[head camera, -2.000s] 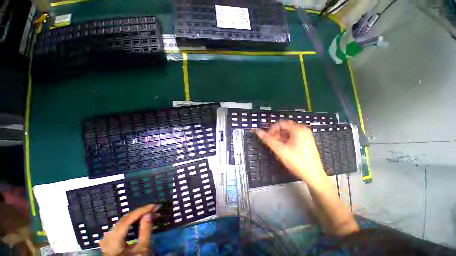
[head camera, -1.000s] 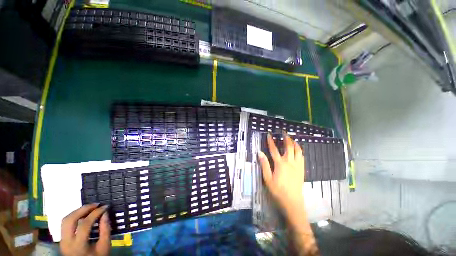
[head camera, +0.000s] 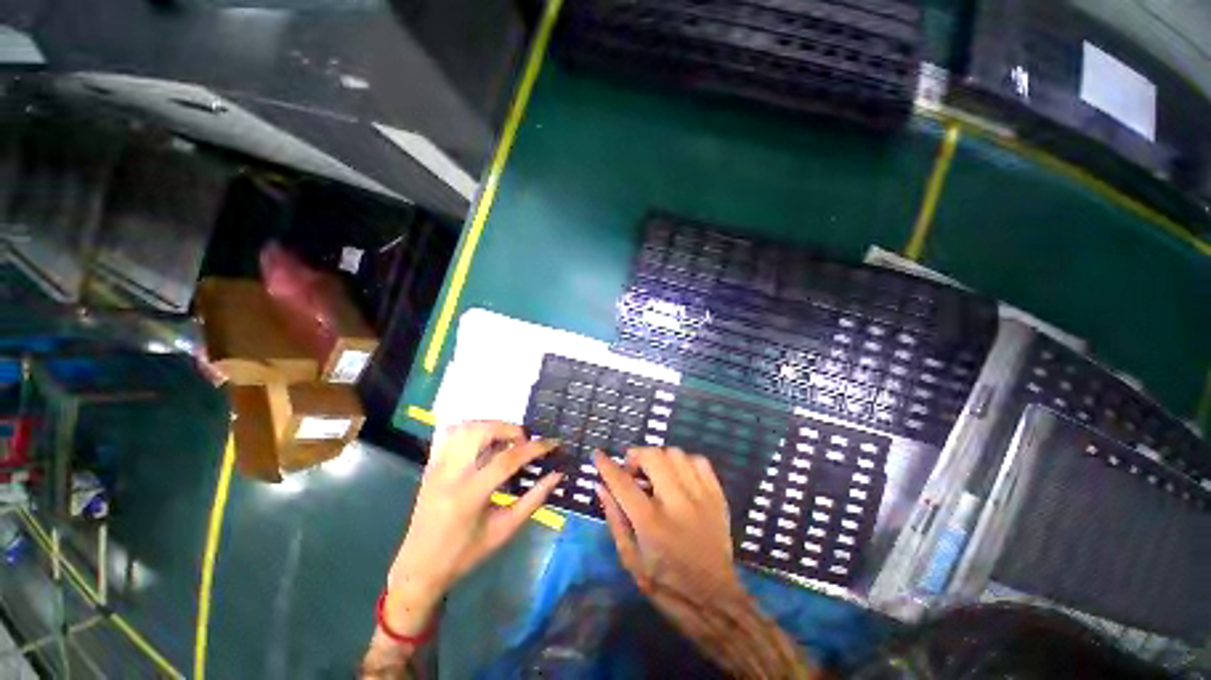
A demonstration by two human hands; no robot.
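Observation:
The near component tray (head camera: 704, 425) is a thin black grid on a white board (head camera: 494, 348); many pockets at its left look dark, and white or green shows through others. My left hand (head camera: 468, 502) is at the tray's left end, thumb and fingertips a little apart. My right hand (head camera: 675, 521) is over the tray's lower left part, its index fingertip close to my left fingertips. Whether either hand holds a small part cannot be told. A second component tray (head camera: 797, 312) lies just behind, mostly dark.
A metal fixture plate (head camera: 959, 452) with a black tray (head camera: 1109, 518) on it lies at the right. A ribbed black tray stack (head camera: 770, 53) and a wrapped tray pack (head camera: 1036, 86) stand at the back. Open cardboard boxes (head camera: 259, 339) are at the left, beyond the mat's yellow-taped edge.
The view has swung left. My right hand has left the tray on the metal plate and come over the near tray, beside my left hand. My left hand remains at that tray's left end.

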